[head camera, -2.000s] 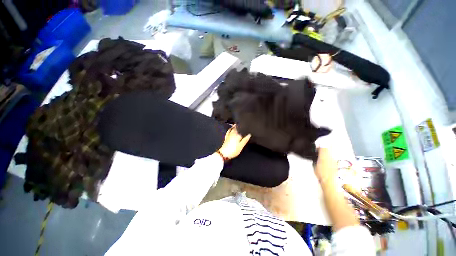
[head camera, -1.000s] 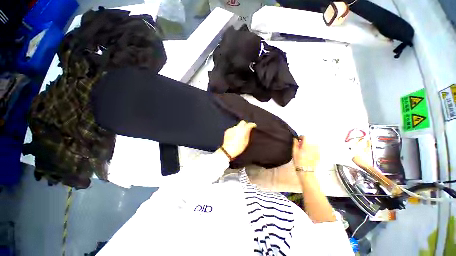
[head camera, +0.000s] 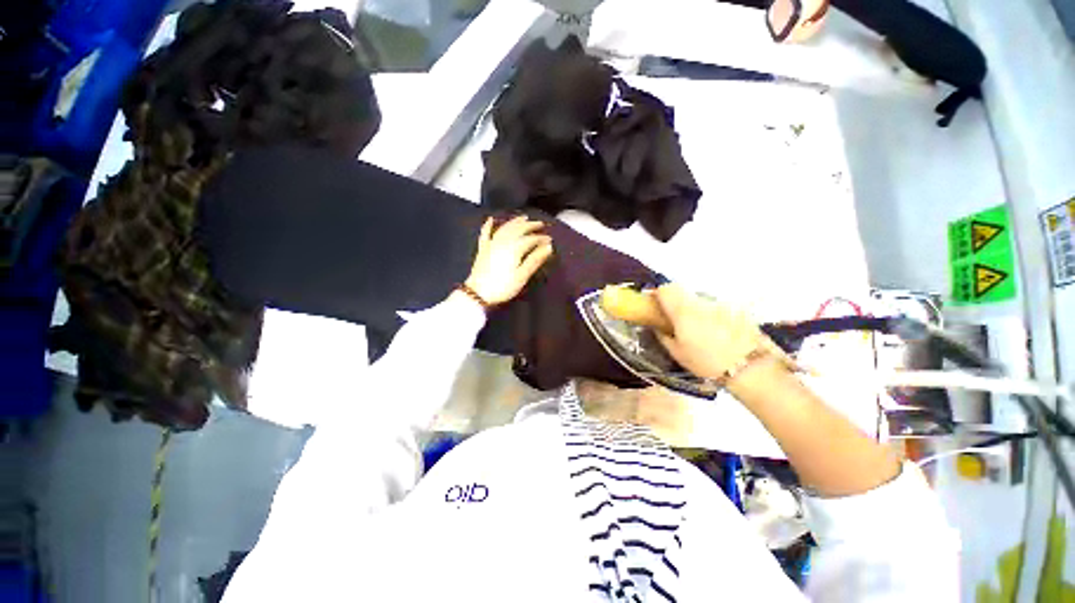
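A dark brown garment (head camera: 554, 300) is pulled over the right end of the black padded board (head camera: 342, 236). My left hand (head camera: 507, 259) lies flat on the garment's left part, where it meets the bare board, fingers apart. My right hand (head camera: 696, 330) grips the handle of the steam iron (head camera: 637, 344), whose pointed plate rests on the garment's right end, tip towards the left. The iron's hose (head camera: 843, 326) runs off to the right.
A crumpled dark garment with white loops (head camera: 578, 136) lies on the white table (head camera: 778, 177) beyond the board. Plaid garments (head camera: 153, 295) and dark ones (head camera: 259, 83) are heaped at left. A person's hand (head camera: 802, 18) shows at the top right, near another black padded board (head camera: 908, 41).
My right hand has let go of the garment's edge and taken the iron from the right side onto the garment. My left hand has moved left and spread flat. The view has shifted slightly.
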